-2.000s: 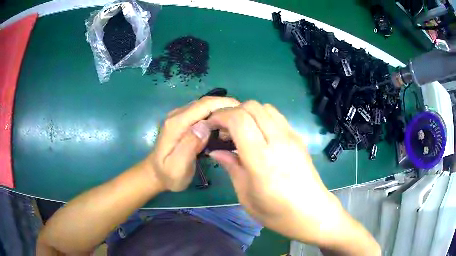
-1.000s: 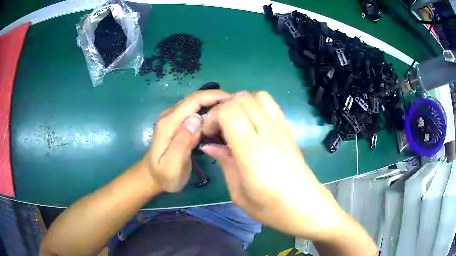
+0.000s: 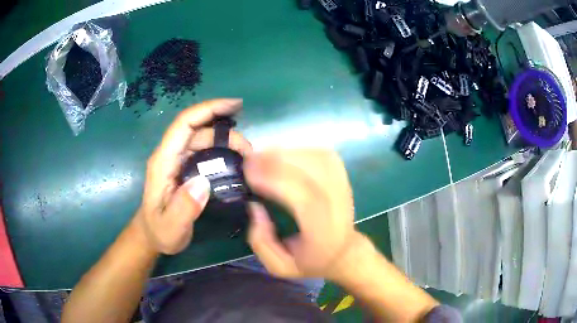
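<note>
A black rounded camcorder body [image 3: 218, 180] is held up over the green bench, its end with a small white label [image 3: 212, 166] facing me. A black tab [image 3: 222, 132] sticks out from its top. My left hand [image 3: 180, 183] grips the body from the left, thumb on its end beside the label. My right hand [image 3: 304, 208] is blurred at the body's right side, thumb and fingers apart. I cannot tell whether it touches the body or holds anything small.
A clear bag of black screws [image 3: 84, 79] and a loose screw pile [image 3: 169, 70] lie at upper left. A large heap of black plastic parts [image 3: 414, 69], the grey screwdriver [image 3: 506, 11] and a purple tray [image 3: 538, 107] are at right. Pale stacked sheets [image 3: 481, 227] stand below right. A red mat [image 3: 9, 255] is at left.
The view has shifted and tilted to the right. The body, hidden between my hands before, now shows its labelled end. My right hand has moved off its front to the right.
</note>
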